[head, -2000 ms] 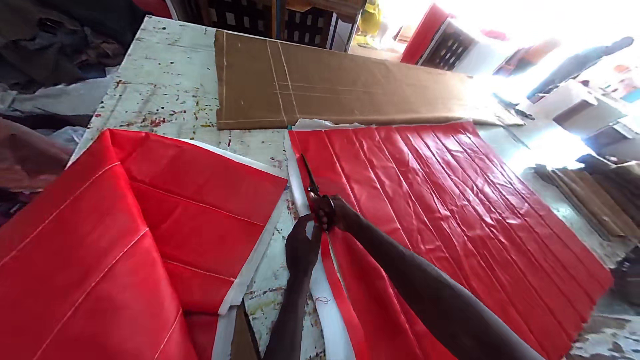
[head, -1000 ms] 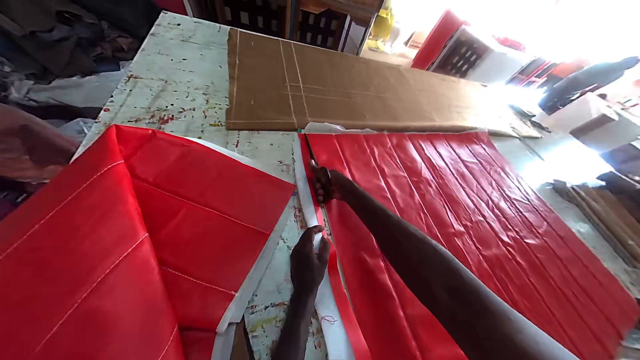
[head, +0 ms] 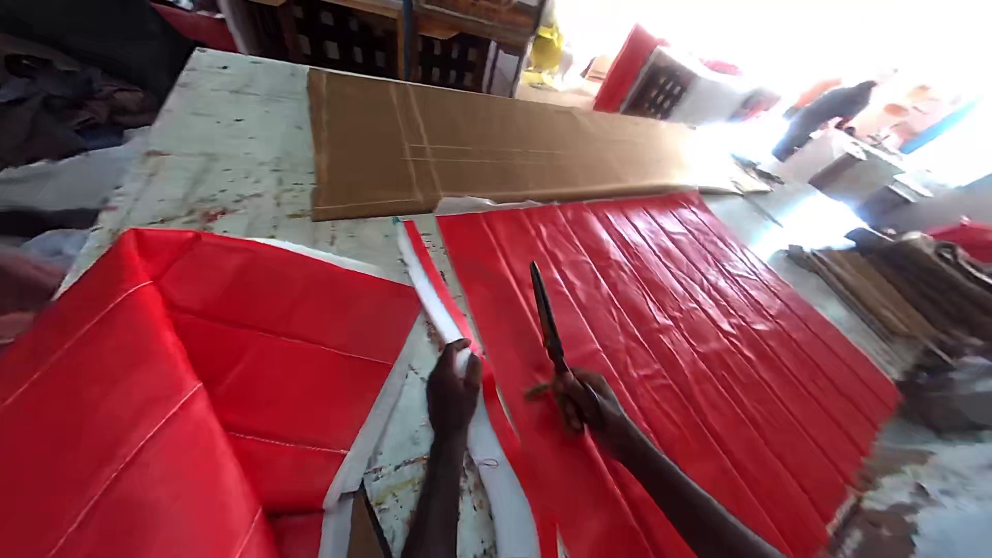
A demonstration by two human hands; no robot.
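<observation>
My right hand (head: 585, 403) grips a pair of scissors (head: 549, 318), whose blades look closed and point away from me over a stitched red upholstery sheet (head: 659, 333). My left hand (head: 455, 387) holds a long narrow strip (head: 438, 298), red with a white edge, between finger and thumb. The strip lies along the left side of the sheet, with a narrow gap between them at the far part. Left of my left hand rests a folded red stitched piece (head: 287, 333) with a white backing.
A brown sheet with pale lines (head: 504, 147) lies across the back of the worn, paint-spotted table (head: 232, 101). Stacked brown material (head: 891, 287) is at the right. Dark cloth (head: 70, 101) is heaped at the left. Farther back, a person (head: 829, 116) is bent over near pale boxes.
The strip, joined to the red sheet's edge at its far end earlier, now lies apart there. My right hand has moved the scissors off that edge to over the sheet.
</observation>
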